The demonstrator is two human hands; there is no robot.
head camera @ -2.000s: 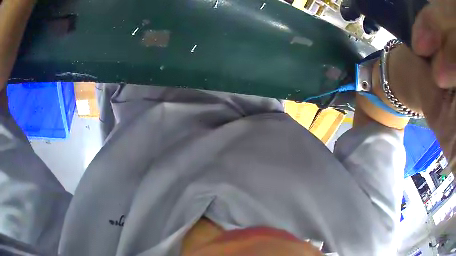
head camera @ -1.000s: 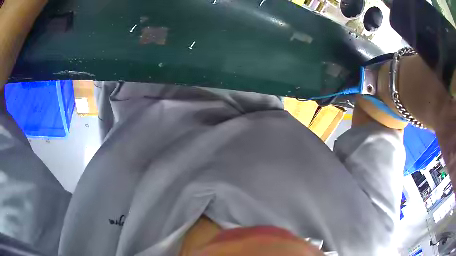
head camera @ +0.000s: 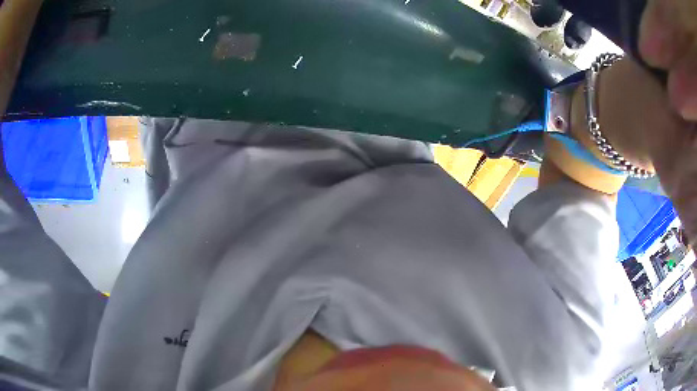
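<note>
My right hand (head camera: pixel 669 57) is at the upper right edge, partly cut off. Its fingers are closed on a thick black handle, apparently an electric screwdriver (head camera: pixel 611 17); its tip is out of view. The wrist wears a light-blue strap (head camera: pixel 585 158) with a metal plate and a silver chain bracelet. Beyond it, part of a white fixture plate (head camera: pixel 556 40) with round dark holes shows at the top right, partly hidden by the tool. Of my left arm only the forearm (head camera: pixel 14 46) shows at the upper left; my left hand is out of the picture.
A dark green bench mat (head camera: pixel 344 84) with small white marks spans the top. A thin blue cord (head camera: pixel 500 139) runs from the strap at its edge. Blue bins (head camera: pixel 53 160) and brown cardboard boxes (head camera: pixel 493 179) stand below. My grey shirt (head camera: pixel 344 229) fills the middle.
Compared with one second ago, my right wrist has turned and shifted slightly up; its fingers have come back into view on the black handle. The handle has moved, and my left forearm has shifted left.
</note>
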